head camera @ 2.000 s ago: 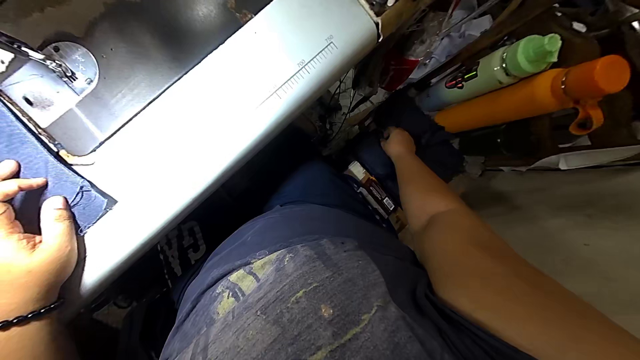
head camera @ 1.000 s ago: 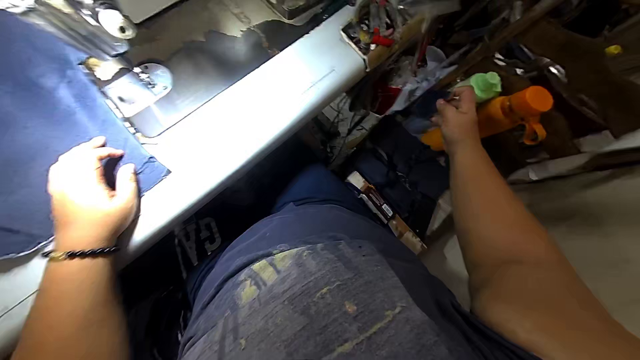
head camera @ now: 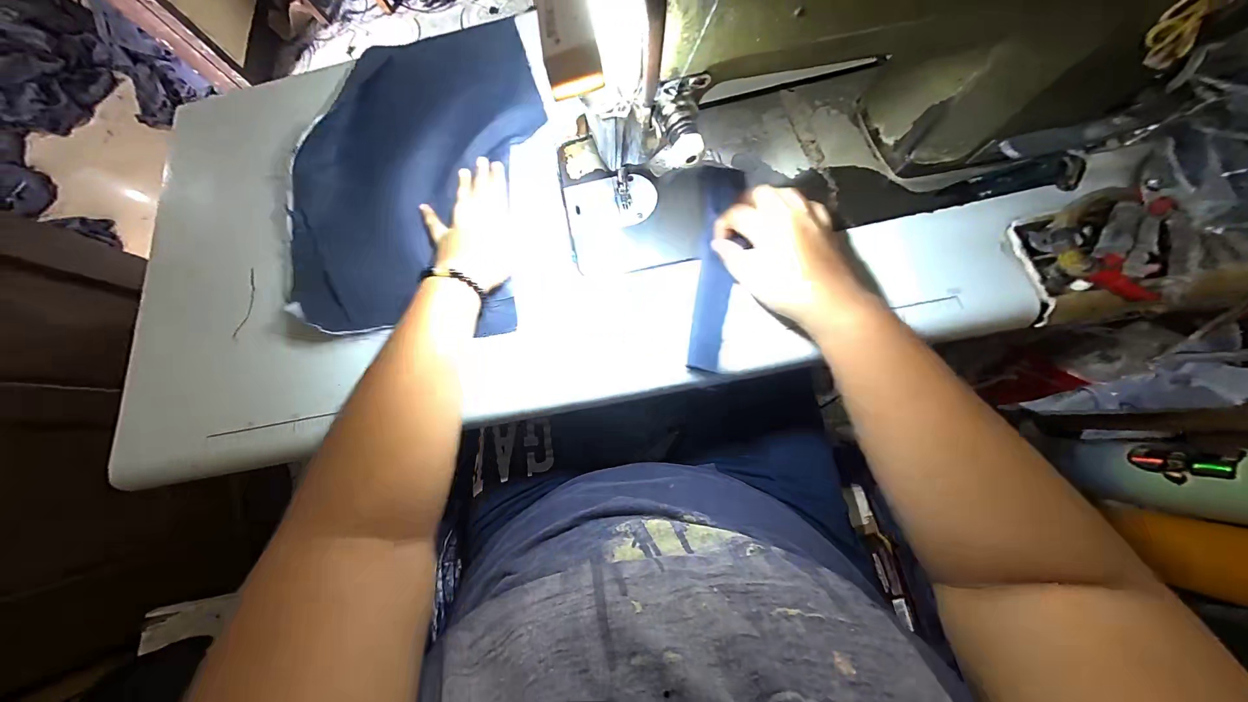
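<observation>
A large navy fabric panel [head camera: 380, 185] lies on the white sewing table [head camera: 575, 361], left of the needle. My left hand [head camera: 475, 229] rests flat on its right edge with the fingers spread. Between my hands are the presser foot and needle [head camera: 623, 190] of a sewing machine, over a round metal plate. My right hand [head camera: 785, 249] is shut on the upper part of a narrow navy fabric strip [head camera: 710, 312], which lies across the table to the front edge.
The green machine body [head camera: 936, 58] stands behind, under a bright lamp. A tray of small odds and ends [head camera: 1092, 249] is set in the table's right end. Below it, at the right, are a pale green bottle [head camera: 1102, 468] and an orange one [head camera: 1189, 551]. Dark scraps [head camera: 49, 68] lie far left.
My right hand has come from beside the bottles at the right up onto the table, and now has a navy strip. My left hand stays on the large panel. The view has swung left.
</observation>
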